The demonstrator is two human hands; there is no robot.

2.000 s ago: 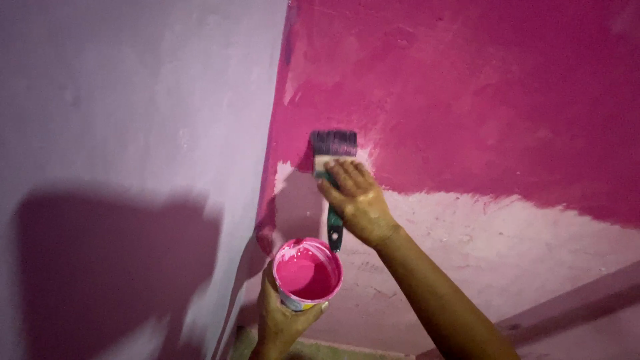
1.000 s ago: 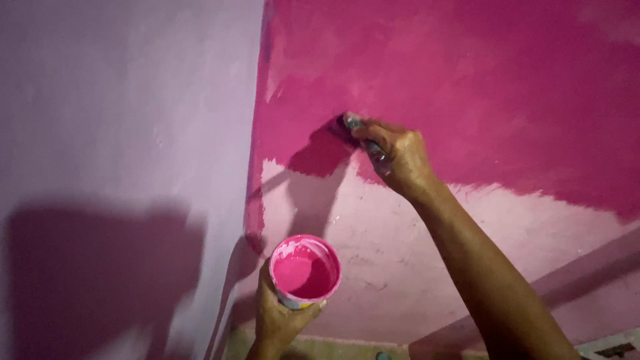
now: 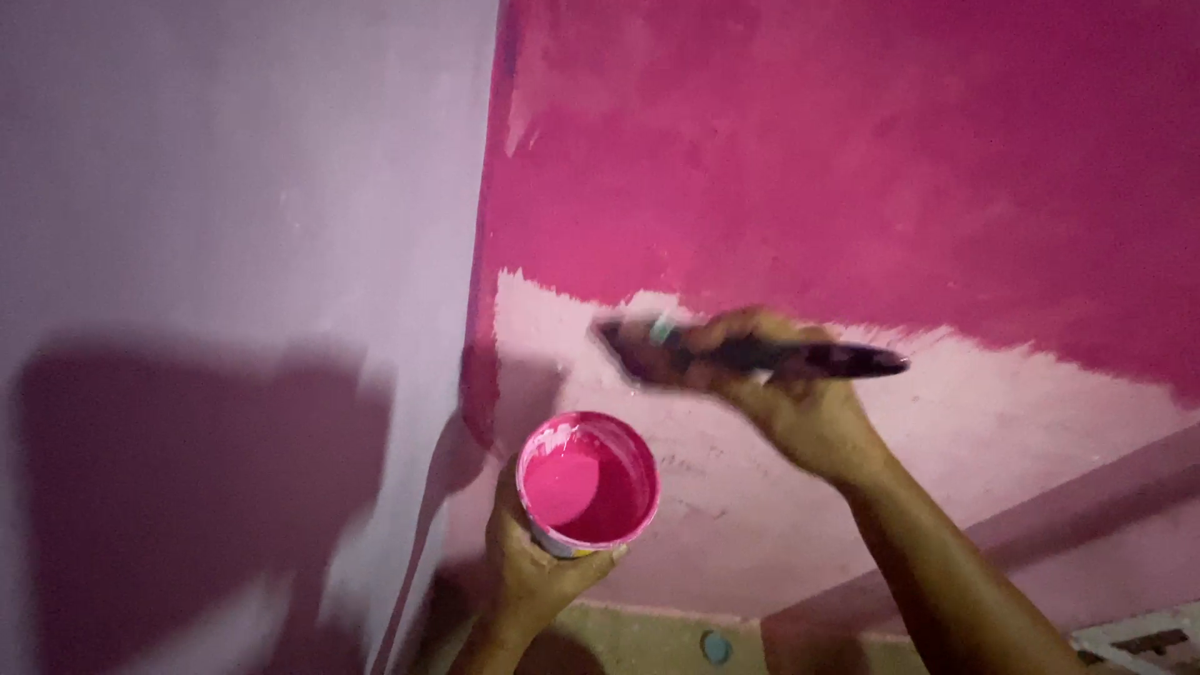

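Observation:
My left hand [image 3: 539,572] holds a small round tub of bright pink paint [image 3: 586,483] from below and the side, its open top facing up. Above and right of the tub, my right hand [image 3: 787,384] grips a paintbrush [image 3: 844,360] held nearly level, its dark handle end pointing right. The brush head, blurred by motion, points left over the pale pink part of the wall. Deep pink paint [image 3: 797,169] covers the upper wall and ends in a ragged lower edge above the pale pink area [image 3: 712,534].
A pale lilac wall [image 3: 234,169] meets the pink wall at a corner on the left, with large shadows across it. Floor [image 3: 647,637] shows at the bottom, with a small round bluish object [image 3: 716,647]. A patterned item [image 3: 1144,647] lies at the lower right.
The brush has come down from the deep pink area towards the tub, and its handle has swung round to point right. My left hand still holds the tub.

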